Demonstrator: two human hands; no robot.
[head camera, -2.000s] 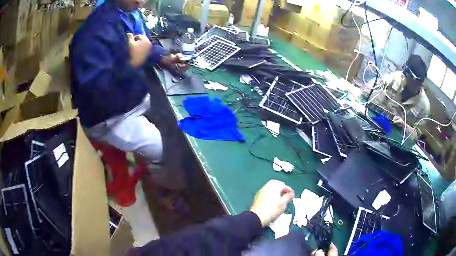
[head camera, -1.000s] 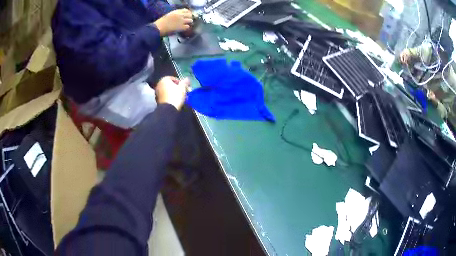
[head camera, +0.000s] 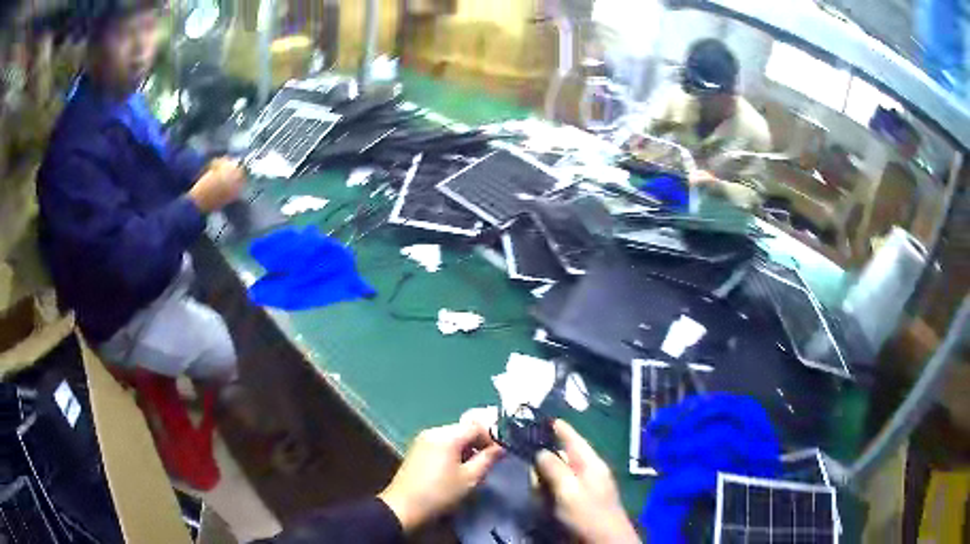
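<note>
My left hand and my right hand are low in the middle of the view. A bunched black cable lies between them, and my right hand's fingers grip it. My left fingertips are pinched together at its left side; blur hides whether they hold a thin strip. A dark, smooth panel back shows below the cable, between my hands, partly hidden by them.
Blue cloths lie at the right and farther left on the green bench. Panels are heaped behind. White scraps lie ahead. A person sits left, another across. An open carton stands lower left.
My left hand has come back from beside the far blue cloth to the bunched cable. My right hand and the cable are now in full view. The view has swung to the right.
</note>
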